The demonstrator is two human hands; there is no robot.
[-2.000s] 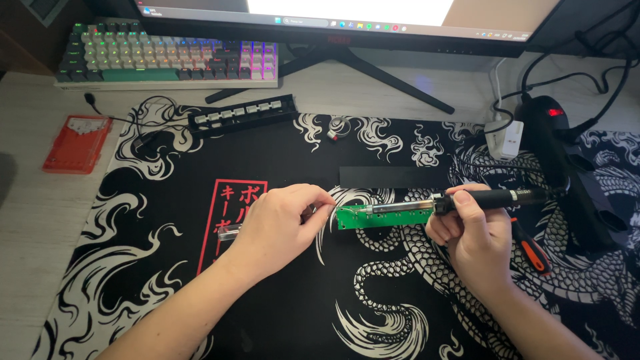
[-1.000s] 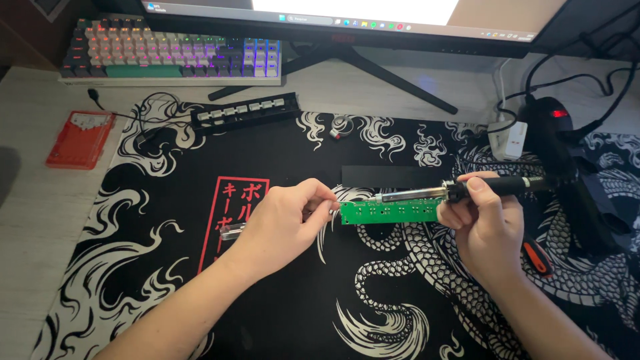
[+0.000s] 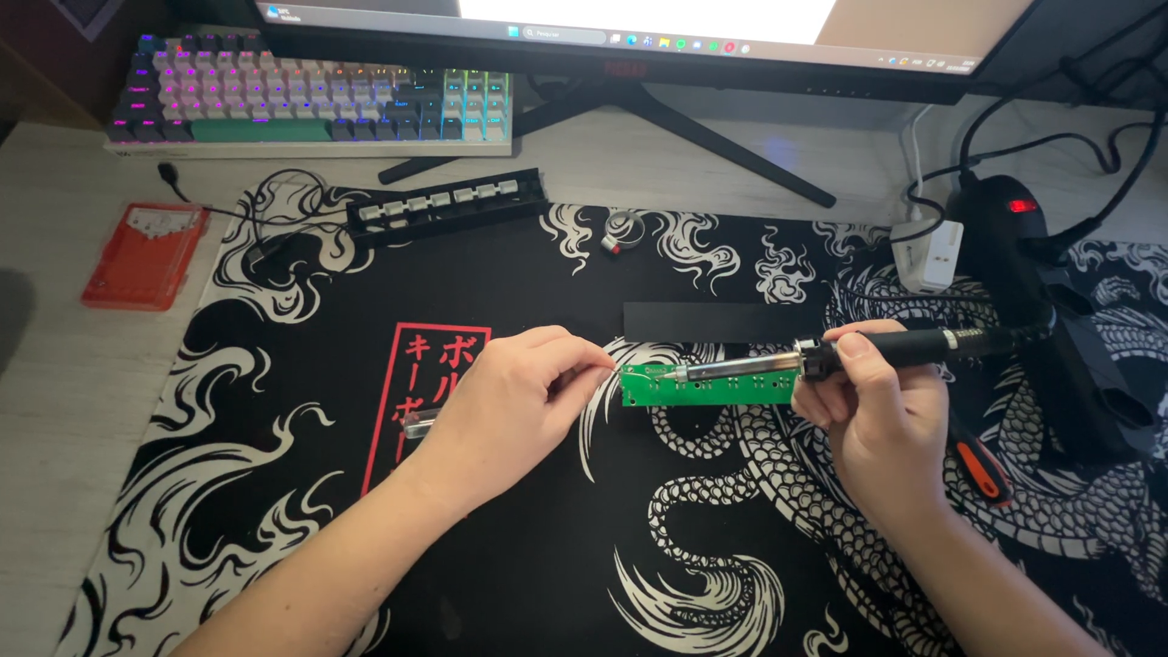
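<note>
My right hand [image 3: 876, 392] grips a soldering iron [image 3: 748, 365] by its black handle, and its tip points left over the upper left part of a green circuit board [image 3: 712, 391]. The lower fingers of that hand are at the board's right end. At the board's left end, my left hand [image 3: 520, 401] pinches a thin wire, seemingly solder, between thumb and forefinger; the strand runs toward the iron's tip. Whether tip and wire touch is too small to tell. A clear plastic tube [image 3: 422, 423] shows partly from under my left hand.
Behind lie a black strip [image 3: 712, 321], a black case with light keys [image 3: 447, 203] and a small metal ring [image 3: 623, 230]. A lit keyboard [image 3: 310, 100] and monitor stand [image 3: 639, 100] are at the back. A power strip [image 3: 1049, 301] and orange-black handled tool [image 3: 981, 467] are right, a red box [image 3: 146, 255] left.
Since one second ago, the soldering iron's tip has come down from the board's upper edge onto its upper left part. My left hand stays at the board's left end.
</note>
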